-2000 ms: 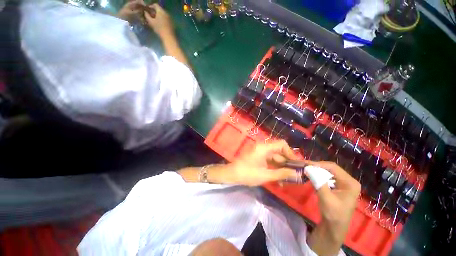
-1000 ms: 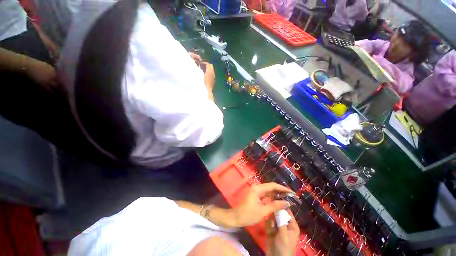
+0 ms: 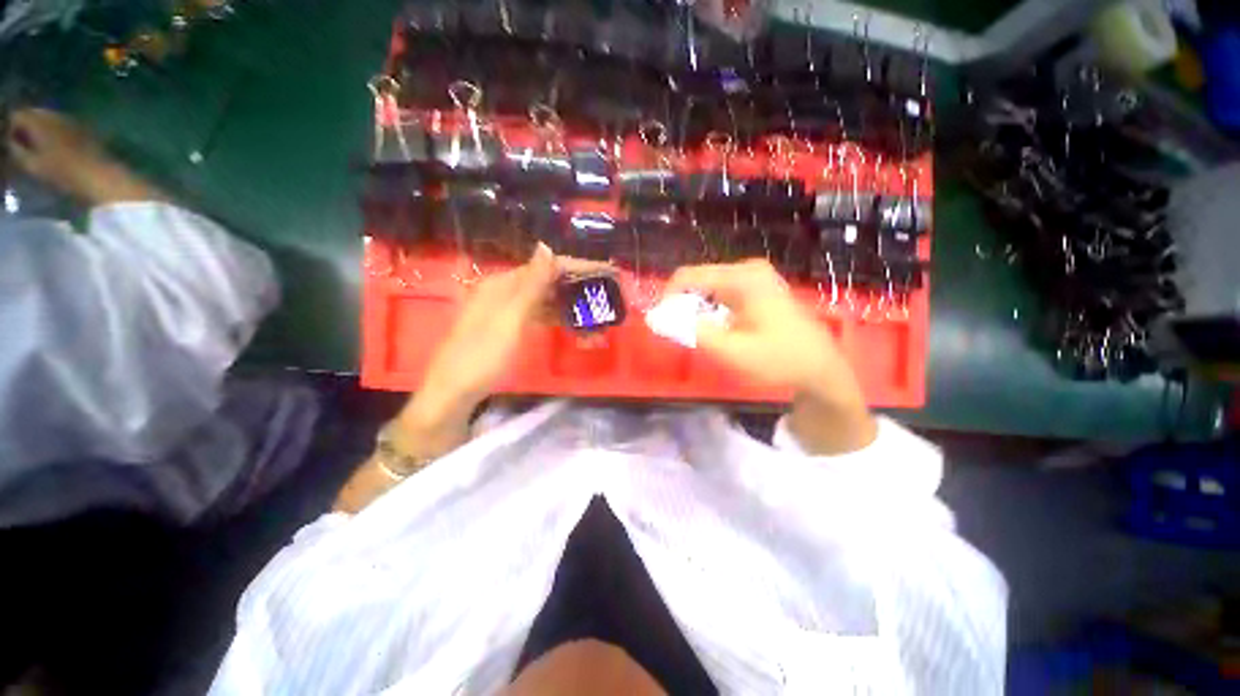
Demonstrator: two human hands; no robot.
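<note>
My left hand (image 3: 492,324) holds a small dark rounded-square watch body (image 3: 589,303) above the front of the red tray. Its face is lit with white and blue marks and turned up. My right hand (image 3: 768,333) holds a white crumpled wipe (image 3: 690,317) just right of the watch body, with a small gap between them. The red compartment tray (image 3: 408,333) lies below both hands. Rows of black binder clips (image 3: 469,143) with silver wire handles fill its middle and back; square pockets show along its front edge.
A tangled heap of spare binder clips (image 3: 1088,231) lies right of the tray on the green bench mat (image 3: 279,150). A neighbour's white sleeve (image 3: 177,279) and hand are at the left. A white boxy device (image 3: 1208,245) is at the right edge. A blue stool-like thing (image 3: 1180,492) stands low right.
The view has swung down and to the right onto the tray, and the people across the bench have left it. The watch body's lit face now shows, and the wipe has come apart from it.
</note>
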